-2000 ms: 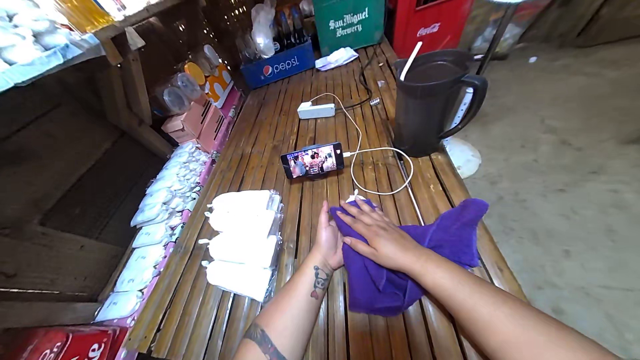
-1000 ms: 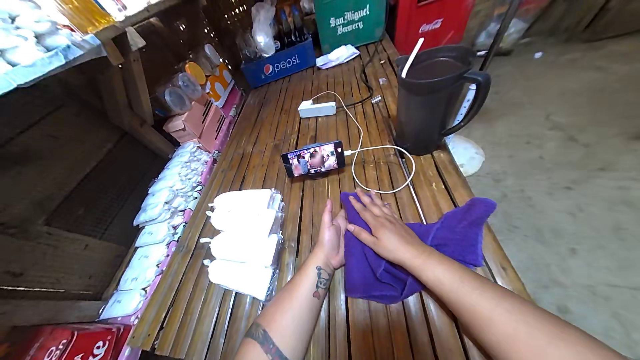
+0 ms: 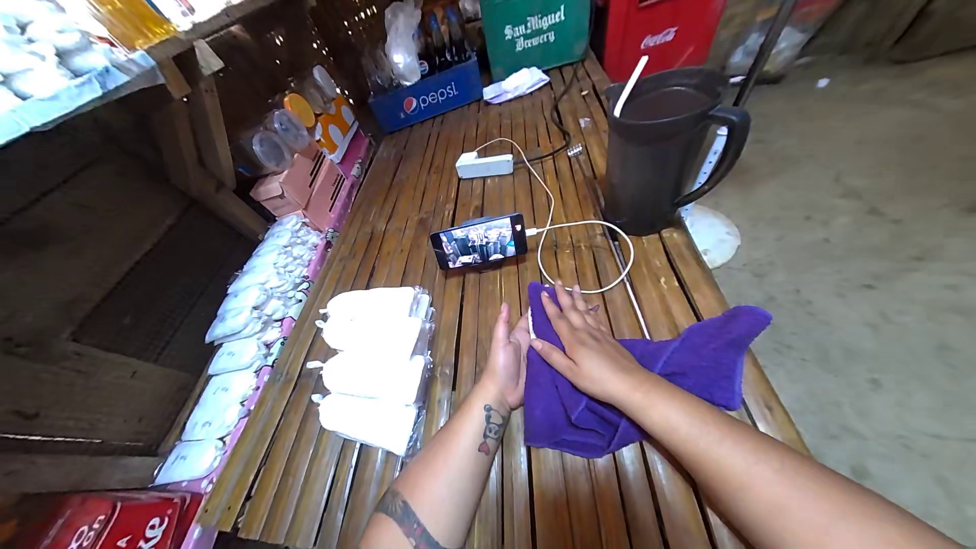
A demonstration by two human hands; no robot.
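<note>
A purple cloth [image 3: 587,404] lies rumpled on the slatted bamboo table [image 3: 488,488], one end reaching the right edge. My right hand [image 3: 583,343] rests palm down on its upper left part, fingers slightly spread. Against the cloth's left edge stands my left hand [image 3: 511,354], turned on its side with the thumb up; its palm and most fingers are partly hidden, so whether it grips the cloth does not show. To the left lie several filled white plastic bags [image 3: 374,366] in a row. A lit smartphone [image 3: 480,242] is propped up beyond my hands, with a white cable [image 3: 629,259] plugged in.
A dark plastic pitcher [image 3: 656,160] with a white handle sticking out stands at the right edge. Farther back are a white power strip [image 3: 486,165], a folded white cloth [image 3: 516,85], a blue Pepsi crate [image 3: 427,95], and green [image 3: 534,38] and red crates [image 3: 659,38]. Small bags [image 3: 252,305] line the left.
The purple cloth's lower part has shifted and bunched differently under my right hand over the two seconds. Both hands stay close together near the same place. The phone's picture has changed.
</note>
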